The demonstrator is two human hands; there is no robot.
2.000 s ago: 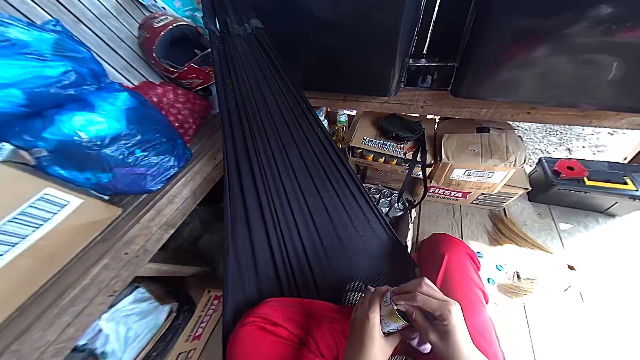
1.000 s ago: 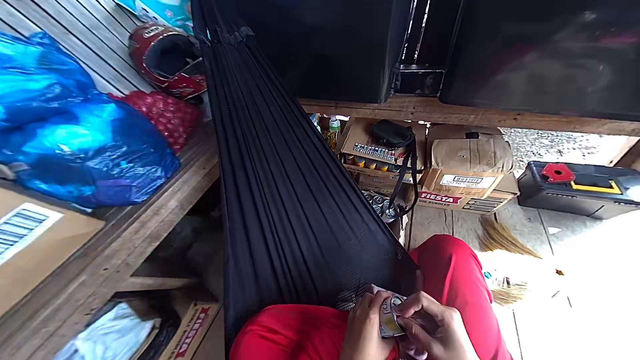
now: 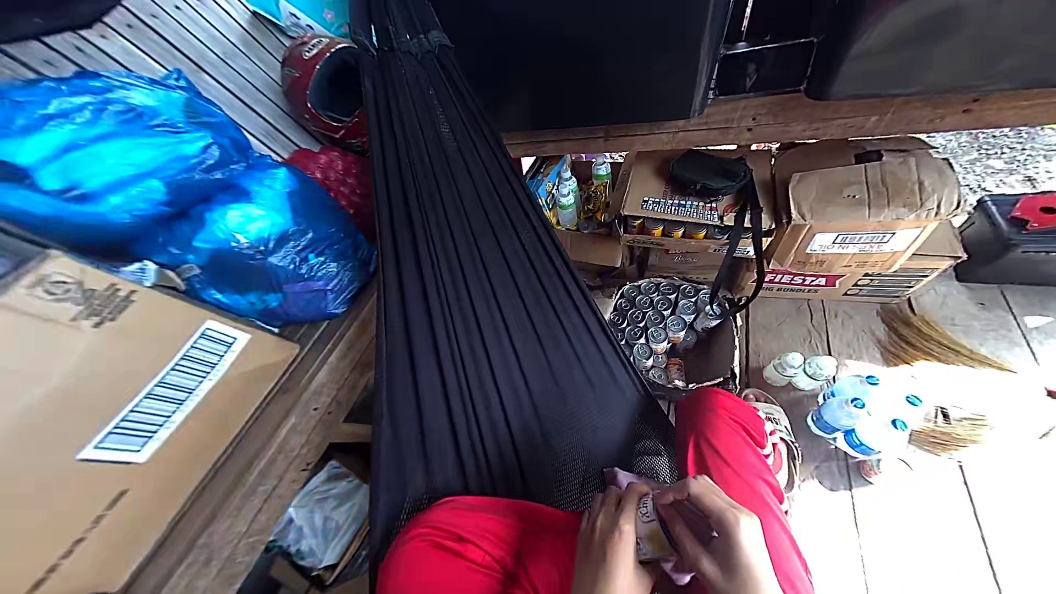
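At the bottom of the head view, my left hand [image 3: 612,532] grips a small can [image 3: 652,532] with a printed label from its left side. My right hand [image 3: 716,528] is bent over the can's right side, its thumb and fingers close together against it. A pinkish cloth [image 3: 624,478] shows behind the can and again below it, between the hands. Both hands are above my lap in red trousers [image 3: 487,540], over a black fabric hammock [image 3: 478,313]. The fingertips of my right hand are partly hidden.
Left, a cardboard box [image 3: 165,371], blue plastic bags [image 3: 272,239] and a red helmet [image 3: 326,87] rest on a wooden bench. Ahead lie a carton of cans [image 3: 660,326], more cardboard boxes [image 3: 866,223] and a black toolbox [image 3: 1011,243]. Right, plastic bottles [image 3: 862,412] and a broom [image 3: 936,338] are on the plank floor.
The can is turned differently between my hands, and more pinkish cloth shows behind it. The view has shifted, bringing the carton of cans and the bottles more fully into sight.
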